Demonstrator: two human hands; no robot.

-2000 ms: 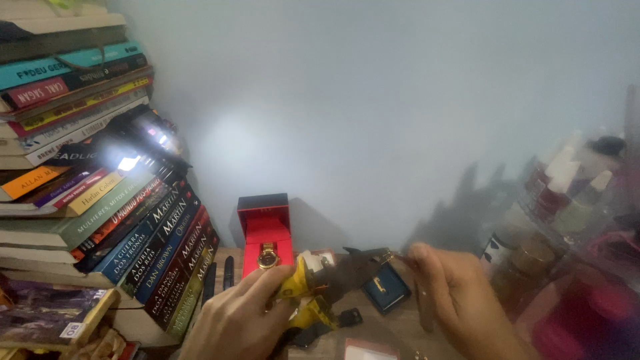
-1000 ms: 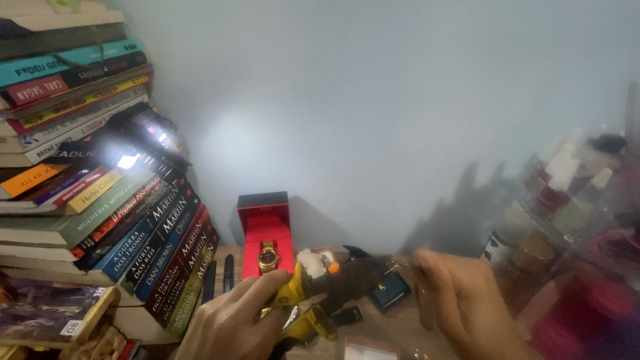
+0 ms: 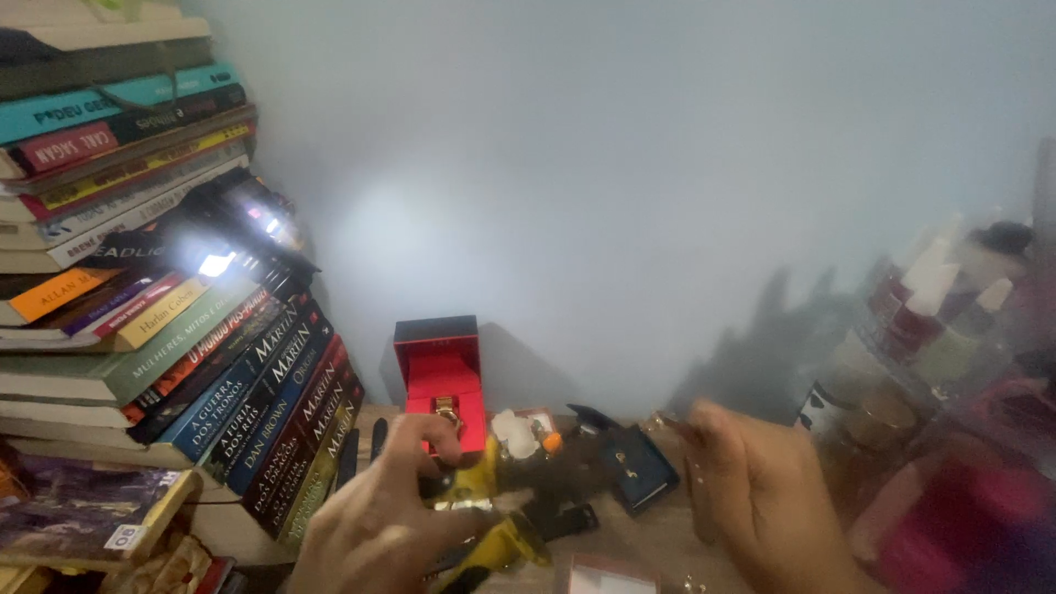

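Note:
My left hand (image 3: pixel 388 503) is at lower centre, thumb and index finger apart, in front of a red-lined dark watch box (image 3: pixel 437 330) holding a gold-coloured wristwatch (image 3: pixel 446 408). Yellow-and-dark items (image 3: pixel 499 549), blurred, lie beside its thumb. My right hand (image 3: pixel 726 478) pinches a thin, shiny piece of jewellery (image 3: pixel 657 421), perhaps a chain; its full shape is blurred. Left of this hand sits a small dark blue jewellery box (image 3: pixel 643 470) with a gold-coloured piece on it. A white shape (image 3: pixel 516 433) and an orange one (image 3: pixel 551 443) are between the boxes.
A tall stack of books (image 3: pixel 223 355) with a lit lamp (image 3: pixel 216 264) on it stands at left. At right is a blurred clear organizer (image 3: pixel 932 346) with assorted items. A light box (image 3: pixel 615 575) is at the wooden surface's near edge. A pale wall rises behind.
My left hand's thumb and index finger have spread apart, near the yellow items. More of the small blue box shows beside my right hand, which still pinches the jewellery.

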